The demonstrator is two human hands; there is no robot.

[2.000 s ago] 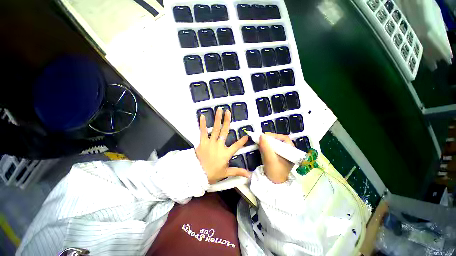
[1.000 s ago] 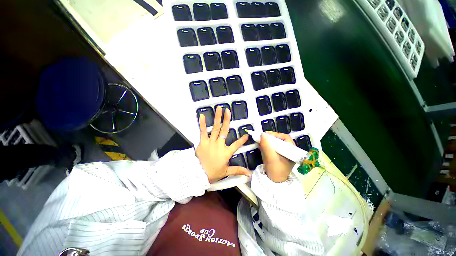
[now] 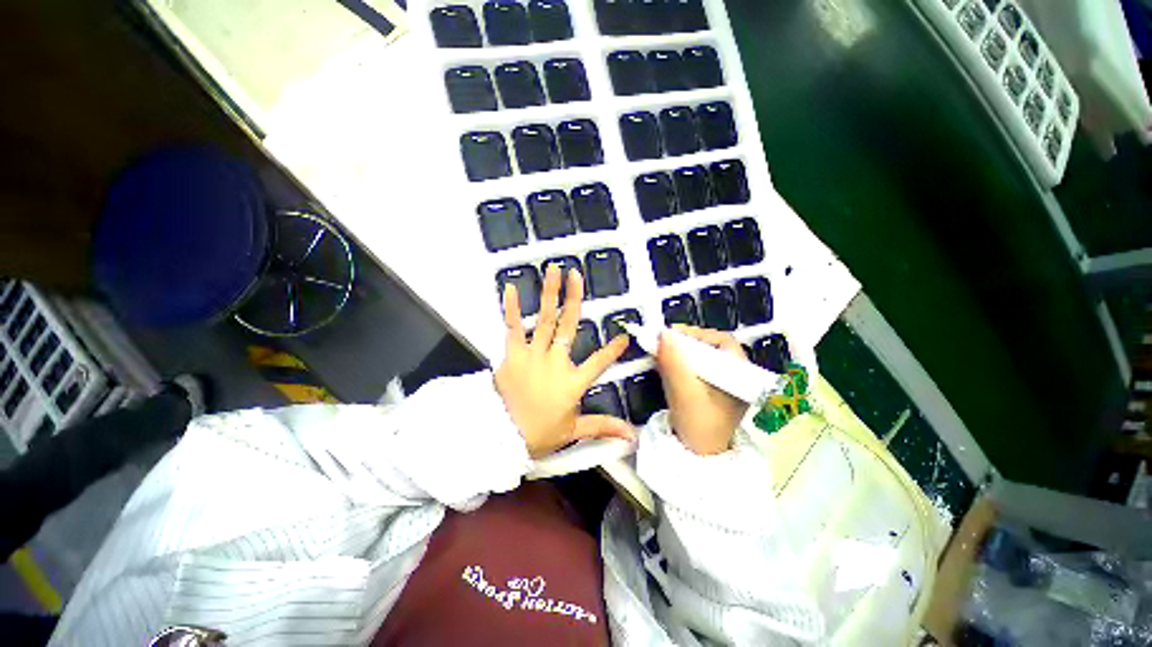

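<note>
A white blister tray (image 3: pixel 599 164) holds two columns of glossy black housings (image 3: pixel 551 212) in groups of three. My left hand (image 3: pixel 546 373) lies spread on the lower left of the tray, its fingertips on the housings; no object shows in its fingers, and a pale strip lies by its thumb. My right hand (image 3: pixel 702 392) holds a white dispensing pen (image 3: pixel 723 365), its tip over a housing (image 3: pixel 622 327) in the lower left column. A green and yellow fitting (image 3: pixel 786 398) is at the pen's rear. The hands cover some housings.
A dark green conveyor (image 3: pixel 903 253) runs at the right, with another white tray (image 3: pixel 1011 76) across it. A pale hose (image 3: pixel 872 455) loops at the lower right near clear plastic bags (image 3: pixel 1049 594). A blue round stool (image 3: pixel 183 236) and stacked trays (image 3: pixel 51 360) stand left. A person's leg (image 3: pixel 95 442) shows there.
Both hands and the pen have stayed nearly in place. The tray's top has shifted slightly up in the view. A person's leg and shoe now show more clearly at the left.
</note>
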